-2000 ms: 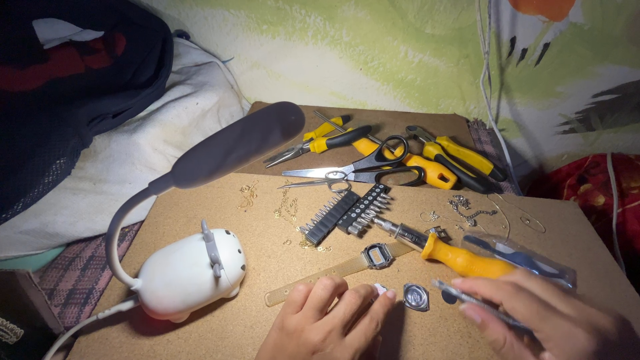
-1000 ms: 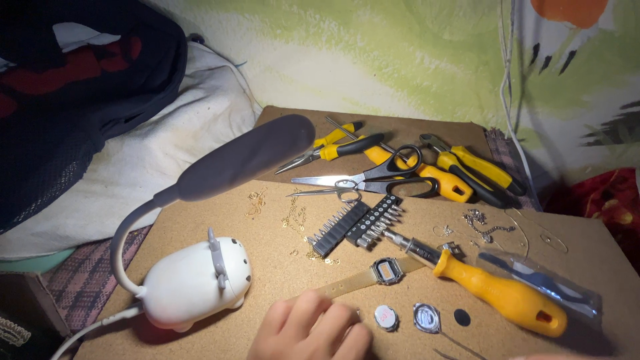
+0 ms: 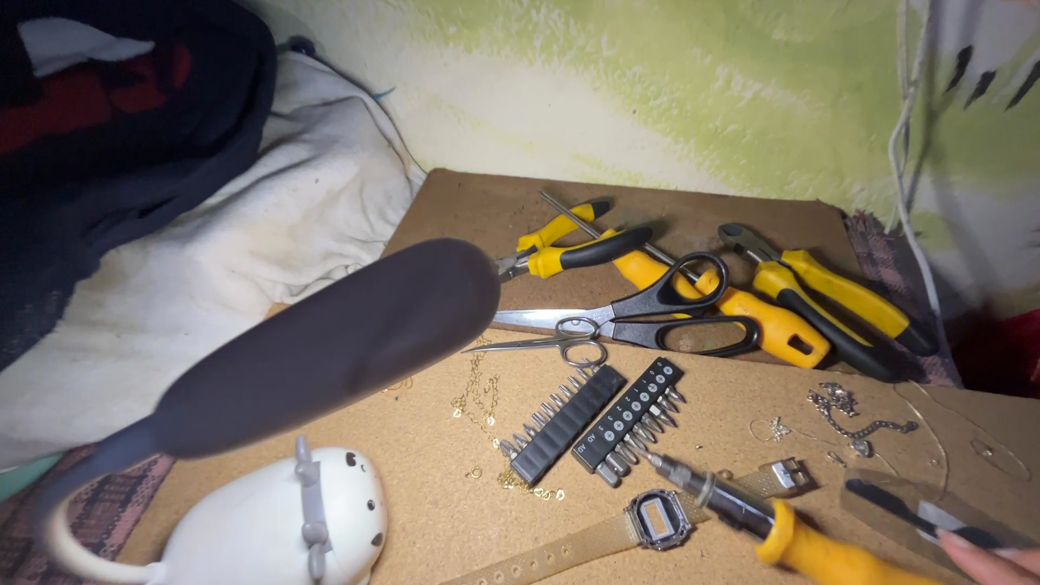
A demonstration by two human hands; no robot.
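Observation:
Only the fingertips of my right hand (image 3: pixel 987 561) show, at the lower right corner. They touch or overlap a clear plastic packet (image 3: pixel 886 508) holding a dark, slender tool; whether they grip it is unclear. My left hand is out of view. Left of the packet lies a screwdriver with a yellow handle (image 3: pixel 829 552), its shaft crossing the strap of a digital watch. The watch case (image 3: pixel 659 518) shows an opening in its middle, and its translucent strap (image 3: pixel 552 561) runs to the bottom edge. Two black bit holders (image 3: pixel 569 424) with metal screwdriver bits lie above the watch.
A dark lamp head (image 3: pixel 333 349) arches over the left side from a white animal-shaped base (image 3: pixel 244 528). Black-handled scissors (image 3: pixel 617 313), small metal scissors (image 3: pixel 581 341), yellow-and-black pliers (image 3: pixel 837 301) and another yellow-handled tool (image 3: pixel 772 325) lie behind. Fine chains (image 3: pixel 861 414) lie at right.
My left hand, resting near the watch earlier, has left view. Two seconds ago my right hand held a slim metal tool; now its fingertips are at the packet. The view has shifted markedly.

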